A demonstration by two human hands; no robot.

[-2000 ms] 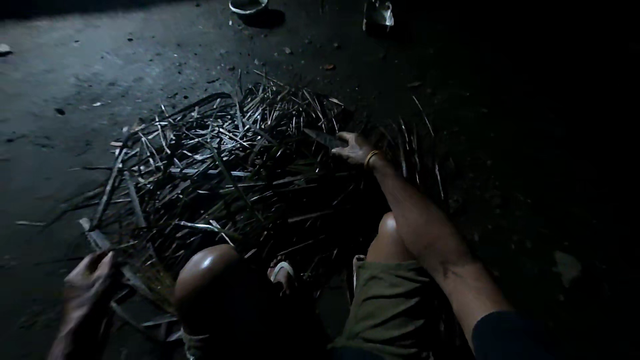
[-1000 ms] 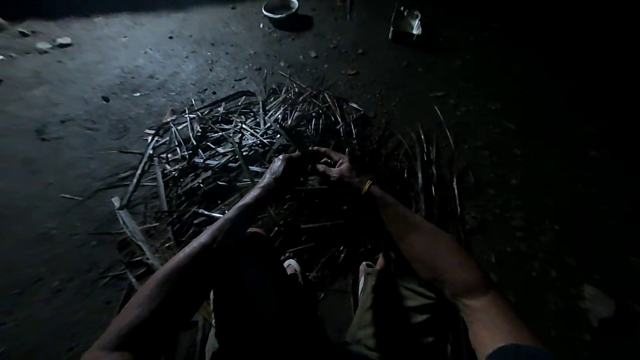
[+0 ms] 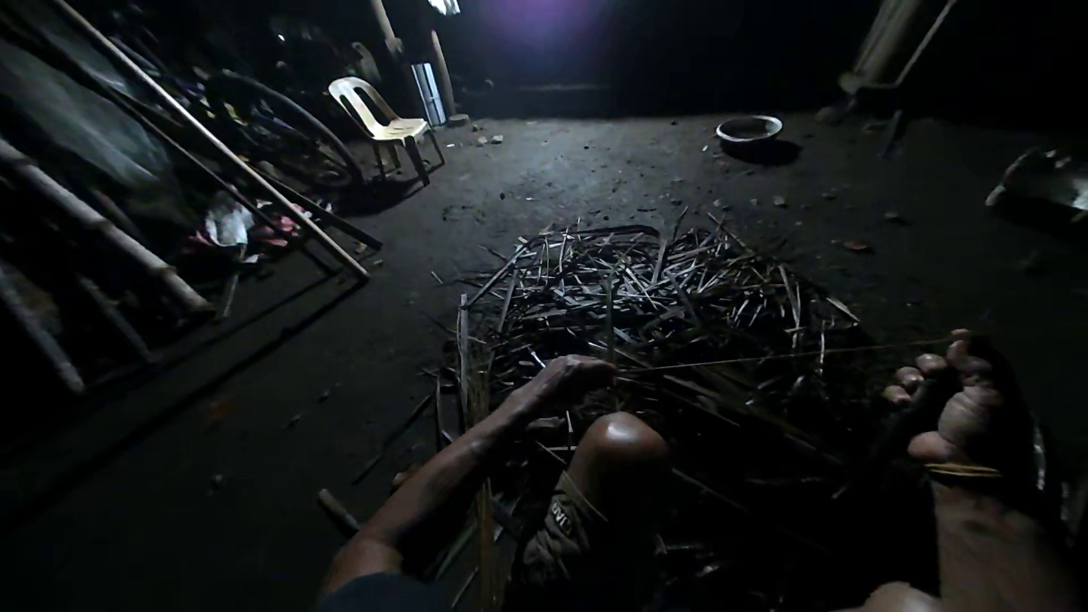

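A thin pale fibre strand (image 3: 765,358) stretches across the view between both hands. My left hand (image 3: 576,378) is closed on its left end, above my bare knee; a narrow leaf strip rises upright beside the fingers. At the right, my right hand (image 3: 952,395), with a yellow band at the wrist, pinches the other end at its fingertips. Its palm is in shadow, and a dark form there, possibly a knife handle, is too dim to name. A heap of cut leaf strips and thin stalks (image 3: 663,280) lies on the ground beyond and beneath the hands.
A plastic chair (image 3: 399,127) and a bicycle wheel (image 3: 331,140) stand at the back left. Bamboo poles (image 3: 229,157) lean at the left. A round basin (image 3: 748,130) sits beyond the heap, and a shiny container (image 3: 1041,183) is at the far right.
My hands, together at the heap one second ago, are now wide apart with the strand stretched between them. The view has tilted up and shows the chair and poles.
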